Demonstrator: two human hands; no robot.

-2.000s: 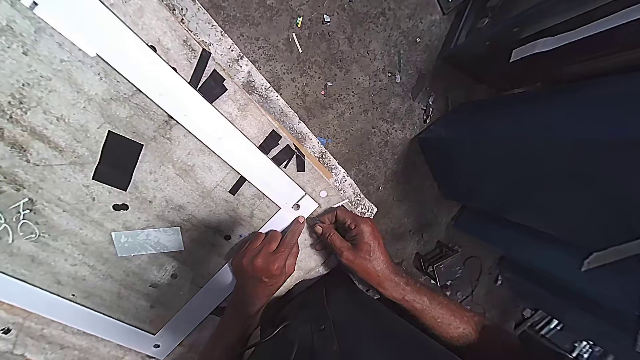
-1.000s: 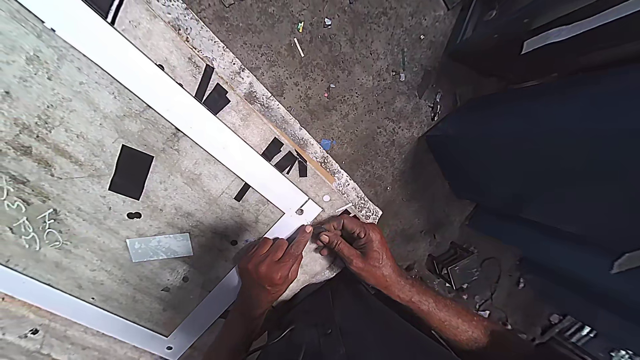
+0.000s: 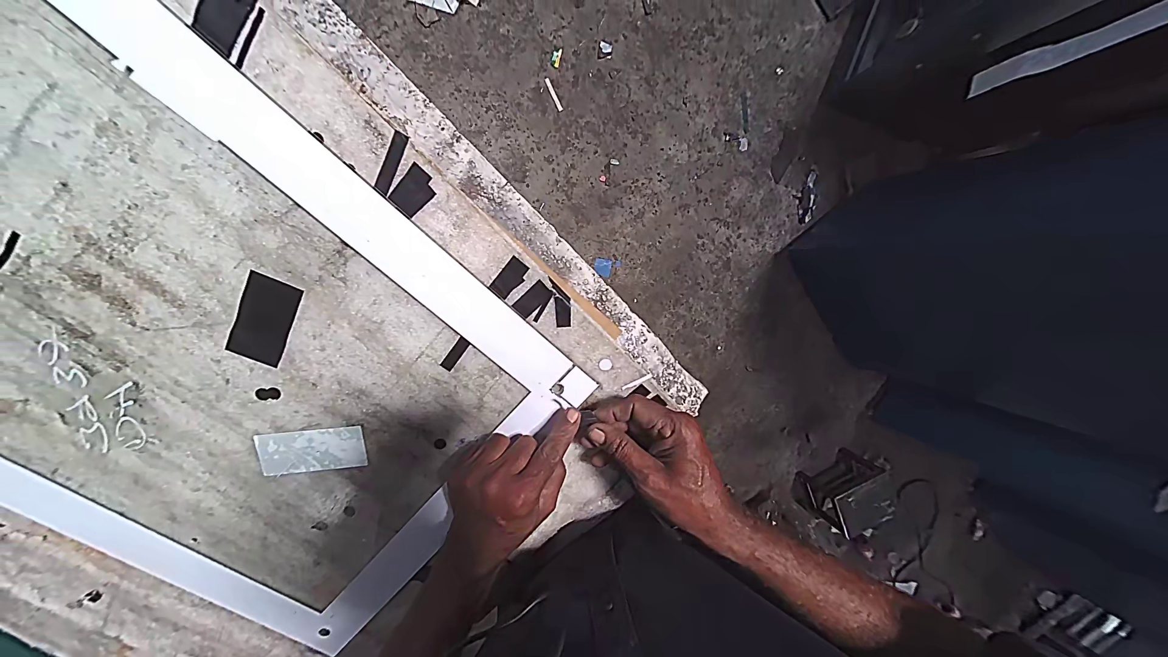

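Note:
A white frame lies flat on a worn, stained tabletop, with a hole and a slit near its right corner. My left hand rests on the frame just below that corner, its index finger extended to the frame's edge. Beside it, my right hand has thumb and index finger pinched at the outer edge of the corner. A small dark piece shows between the two hands' fingertips; its kind cannot be told.
Black strips lie along the frame's outer side. Inside the frame are a black rectangle and a pale translucent rectangular plate. Beyond the table's chipped edge is a littered floor, with dark blue covered objects at the right.
Both hands stay at the frame's corner. The left index fingertip has shifted slightly along the corner's edge, and the view has moved a little.

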